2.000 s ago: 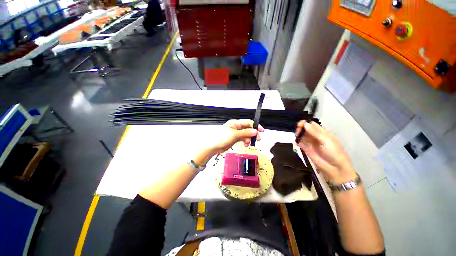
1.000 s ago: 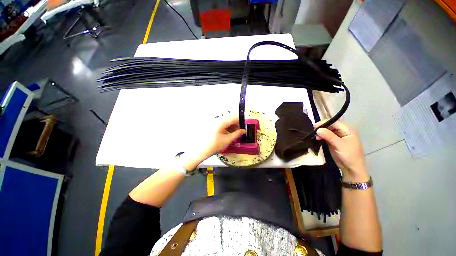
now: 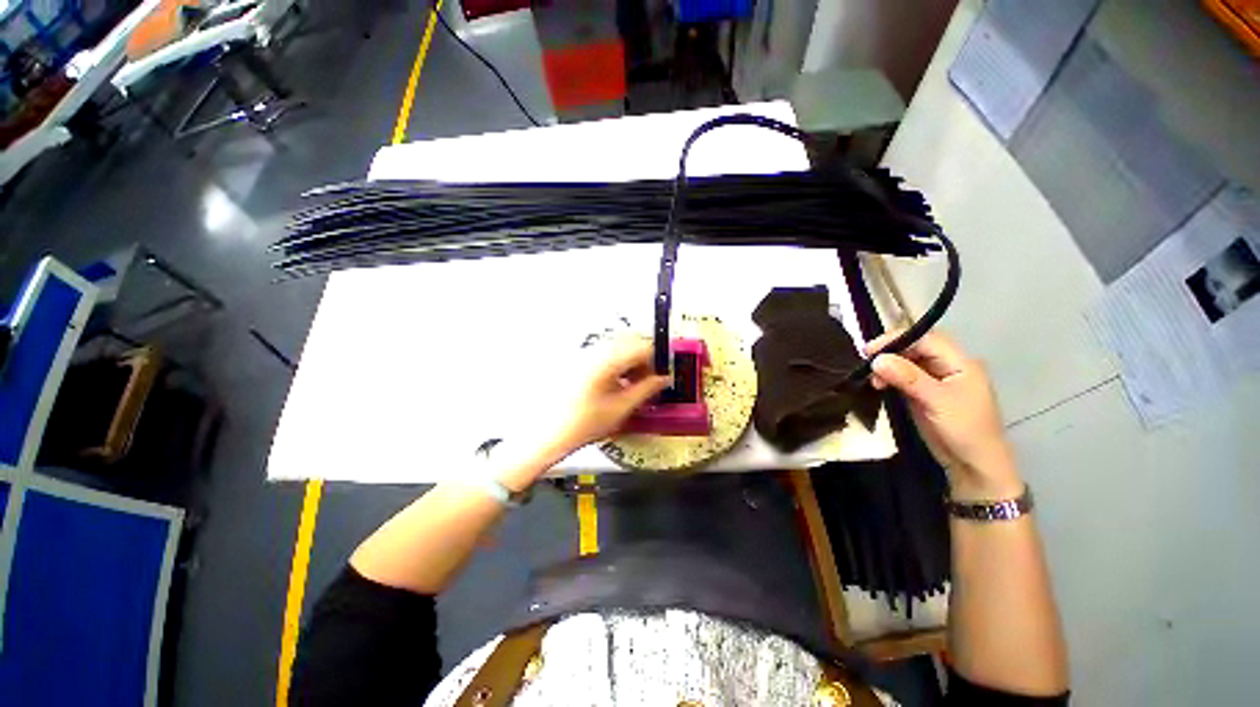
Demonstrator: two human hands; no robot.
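A narrow black leather strap [image 3: 672, 232] bends in a loop above the table. My left hand [image 3: 611, 392] grips one end of it at the black opening of the magenta-pink box [image 3: 698, 414]; my fingers hide part of the box. The box sits on a cream-yellow disc with black spatters [image 3: 735, 401]. My right hand [image 3: 942, 401] pinches the other end over the right edge of the crumpled dark brown cloth [image 3: 802, 362]. A thick bundle of black straps [image 3: 484, 218] lies across the table behind.
The white table [image 3: 401, 359] stands beside a pale wall with taped papers [image 3: 1105, 180]. A wooden-framed tray [image 3: 891, 644] with more black straps is below right. Blue panels [image 3: 90, 573] are at the left. A red box [image 3: 583, 76] is beyond the table.
Two seconds ago both hands were raised, with a strap upright in my left hand. The view has tilted down; the strap now loops between my hands, its left end lowered to the box.
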